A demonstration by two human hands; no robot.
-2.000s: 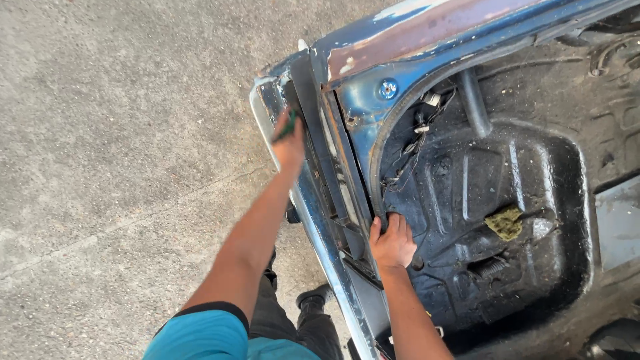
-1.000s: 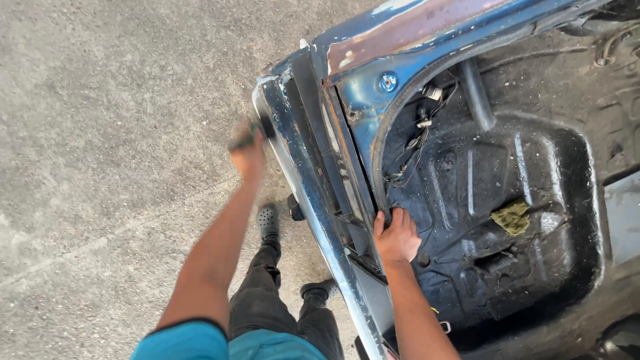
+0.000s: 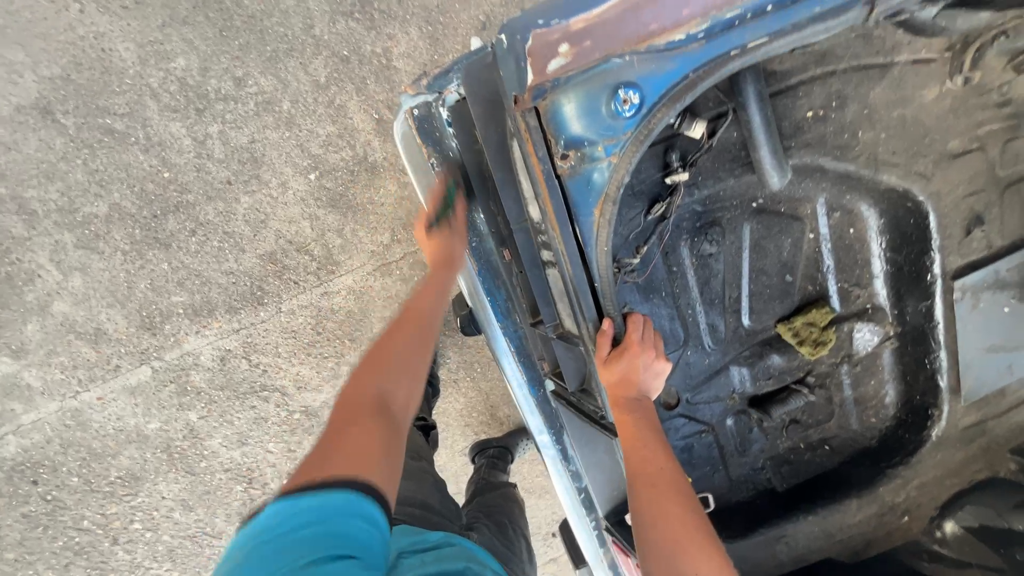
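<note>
My left hand, blurred, is closed around a small dark green object whose kind I cannot tell. It is over the outer edge of the car body's worn blue panel. My right hand grips the black rubber weatherstrip along the rim of the body opening, its fingers curled over the edge. Between the two hands run long dark trim strips and a rusty seam. The tip of the green object is blurred against the panel, so its contact there is unclear.
Inside the opening lie a black floor pan, a yellow-green rag or pad and loose wiring with connectors. A chrome edge runs near my legs. Concrete ground is at the left.
My left hand went from over the panel out past its outer edge, then came back over the edge with the green object. My right hand has stayed on the rim.
</note>
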